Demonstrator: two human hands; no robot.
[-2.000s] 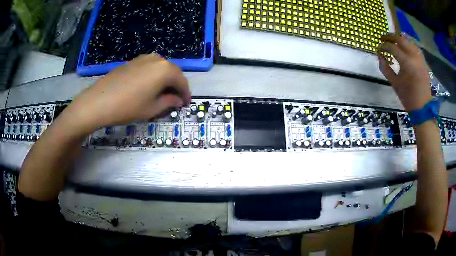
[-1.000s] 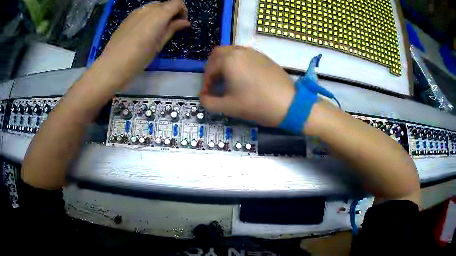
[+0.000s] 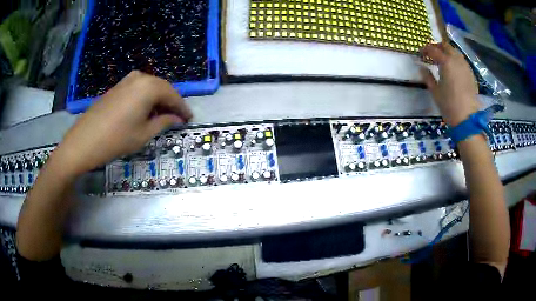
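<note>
A circuit board panel (image 3: 194,167) lies in the conveyor line, with blue parts in a row and yellow-topped transformers (image 3: 237,140) at its right end. My left hand (image 3: 132,117) is bent over the panel's back left part; its fingertips are close together and I cannot tell if they hold a part. My right hand (image 3: 455,85) is at the front right corner of the yellow transformers in rows (image 3: 341,23) on a white foam board (image 3: 317,62). Its thumb and fingers are apart around that corner; whether they touch a transformer is unclear. A blue strap is on the right wrist.
A blue bin (image 3: 214,53) of small black parts stands behind the line at left. A dark gap (image 3: 307,151) separates the panel from another panel (image 3: 394,147) at right. A dark pad (image 3: 312,243) and tiny loose parts (image 3: 405,233) lie on the front ledge. A clear bag (image 3: 485,70) lies far right.
My left hand has come from the blue bin forward to the panel. My right hand has moved from the panel back and right to the transformers. Three yellow tops now show at the panel's right end.
</note>
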